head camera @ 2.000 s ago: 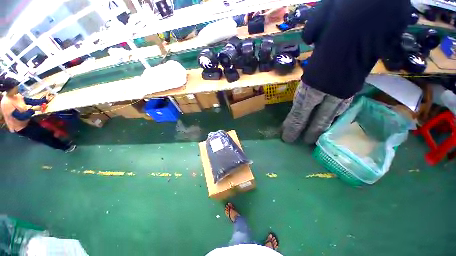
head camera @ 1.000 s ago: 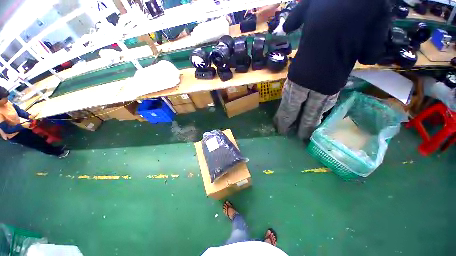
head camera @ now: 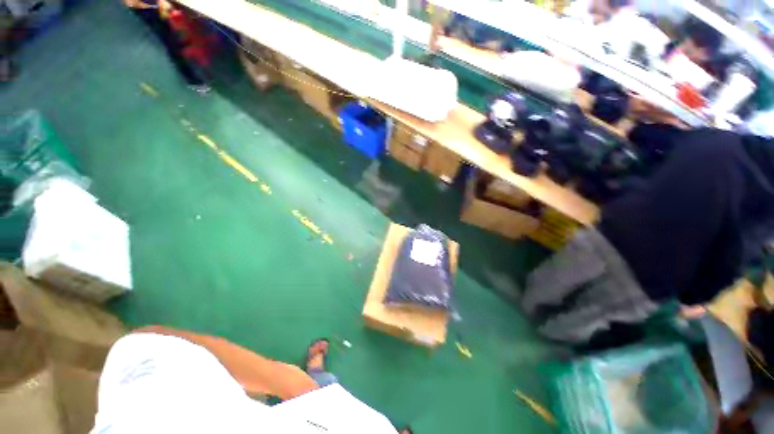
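Observation:
No hand of mine can be made out. A blurred brown-orange shape, perhaps my bare forearm, crosses beside my white shirt at the bottom left; no hand shows on it. Nearest in front, a dark shiny plastic bag [head camera: 422, 275] with a white label lies on a brown carton [head camera: 380, 295] on the green floor. My sandalled foot is just left of the carton.
A long wooden-topped bench [head camera: 484, 144] runs diagonally with black light-like units [head camera: 543, 140]. A person in black [head camera: 704, 212] bends beside it, near a lined green crate [head camera: 586, 394]. A blue bin [head camera: 363, 130] is under the bench. A white box [head camera: 76, 242] and open cartons [head camera: 68, 339] are at left.
The view has swung left and tilted, so the bench runs diagonally. The bag still lies on the carton. The person in black now bends lower. The brown-orange shape and left-side cartons have appeared.

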